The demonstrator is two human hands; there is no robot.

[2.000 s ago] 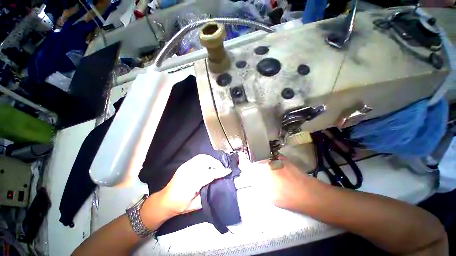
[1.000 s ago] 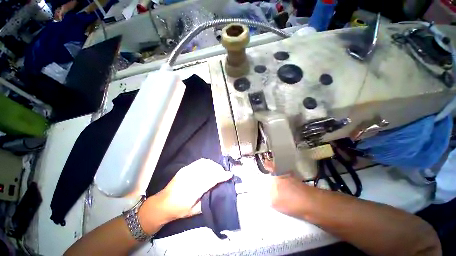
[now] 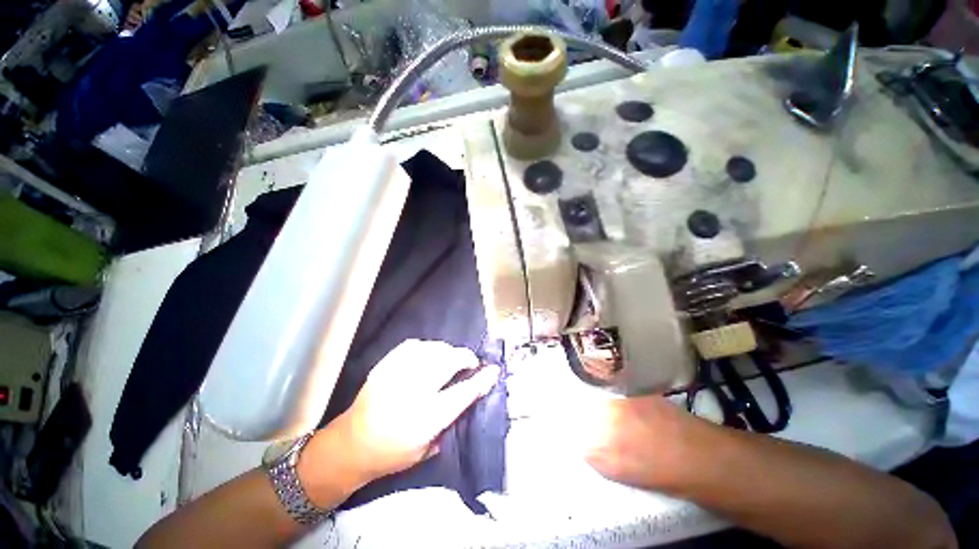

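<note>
The dark garment panel [image 3: 413, 290] lies left of the needle area, its right edge at the machine's needle end; part is hidden by the lamp and my left hand. My left hand [image 3: 413, 402], with a metal watch at the wrist, pinches the panel's edge between thumb and forefinger just below the presser foot area. My right hand [image 3: 633, 434] is right of the needle area, under the cream machine head [image 3: 666, 204]. Its fingertips are washed out by the lamp light, so its grip is unclear. The needle is not clearly visible.
A white lamp [image 3: 306, 290] on a silvery gooseneck hangs over the panel. Black-handled shears [image 3: 757, 397] lie under the machine arm. A light blue yarn bundle [image 3: 896, 327] hangs at the right. A dark flat slab [image 3: 199, 150] stands at upper left.
The view has shifted, so the machine appears further right. My left hand has changed from a fuller grip on the folded cloth to a pinch at its edge, and the cloth below it lies flatter.
</note>
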